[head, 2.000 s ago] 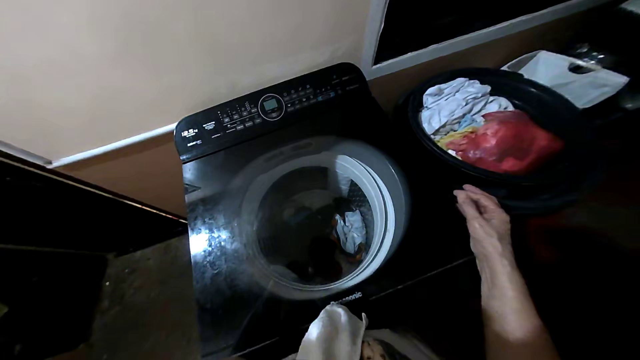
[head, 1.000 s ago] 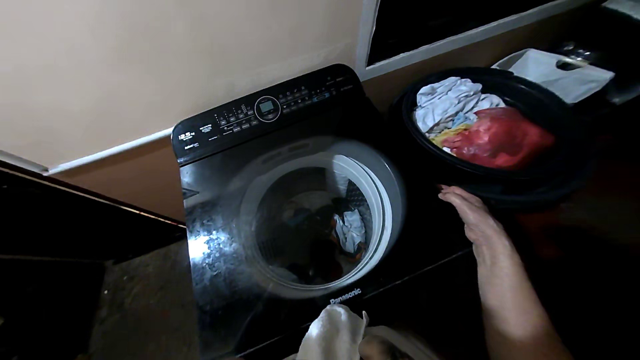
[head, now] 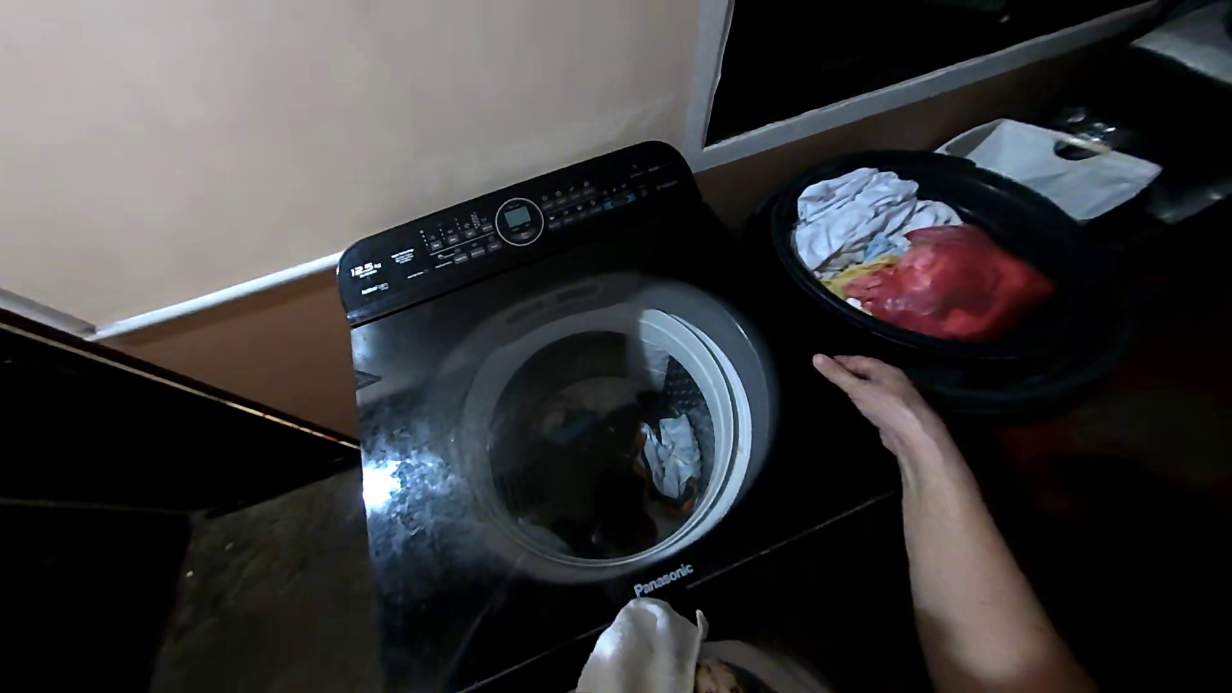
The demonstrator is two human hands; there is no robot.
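A black Panasonic top-loading washing machine (head: 414, 539) stands in the middle, its round glass lid down, with clothes (head: 672, 454) visible through the glass. Along its back edge runs the control panel (head: 520, 220). My right hand (head: 881, 395) is over the machine's right side, below the black tub, fingers extended and holding nothing; whether it touches a surface cannot be told. At the bottom edge a white cloth (head: 647, 647) lies in front of the machine. My left hand is not visible.
A round black tub (head: 1020, 207) at the right holds light crumpled cloth (head: 861, 217) and a red plastic bag (head: 962, 284). Behind it is a white container (head: 1054, 168) with a handle hole. A beige wall (head: 337, 106) rises behind the machine, and a dark cabinet-like object (head: 144, 433) stands left.
My right hand has shifted a little to the left, relative to the tub, since the earliest frame. The washing machine and the laundry look the same.
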